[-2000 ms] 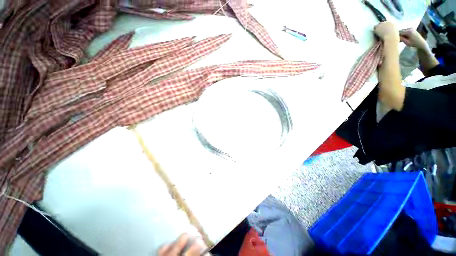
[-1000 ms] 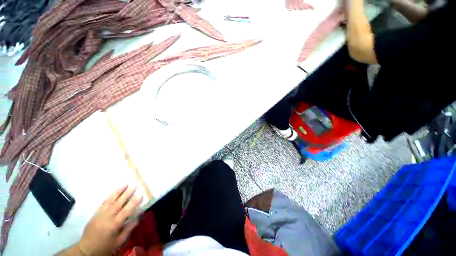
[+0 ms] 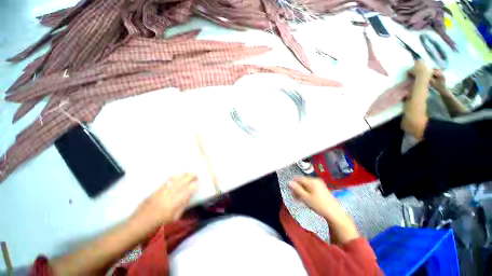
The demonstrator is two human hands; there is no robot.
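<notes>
My left hand [image 3: 171,197] rests at the table's near edge, palm down, fingers apart, holding nothing that I can see. My right hand [image 3: 310,193] is over the floor in front of the table edge, fingers curled and blurred; I cannot tell if it holds anything. The silver wire coil [image 3: 295,102] lies flat on the white table [image 3: 156,129] beyond my hands. Checked rust-brown strips [image 3: 135,75] lie in a heap behind it, their pointed ends towards the right. A small snips [image 3: 326,55] lies behind the coil.
A black phone [image 3: 89,160] lies left of my left hand. A tan line [image 3: 207,164] crosses the table. A neighbour in black holds a checked strip [image 3: 389,100] at the right, near black-handled scissors [image 3: 407,47]. A red stool [image 3: 345,171] and blue crate [image 3: 415,250] stand below.
My right hand has come into view at the front. My left hand stays at the table edge. The camera view has shifted; the coil appears to lie in the same place on the table.
</notes>
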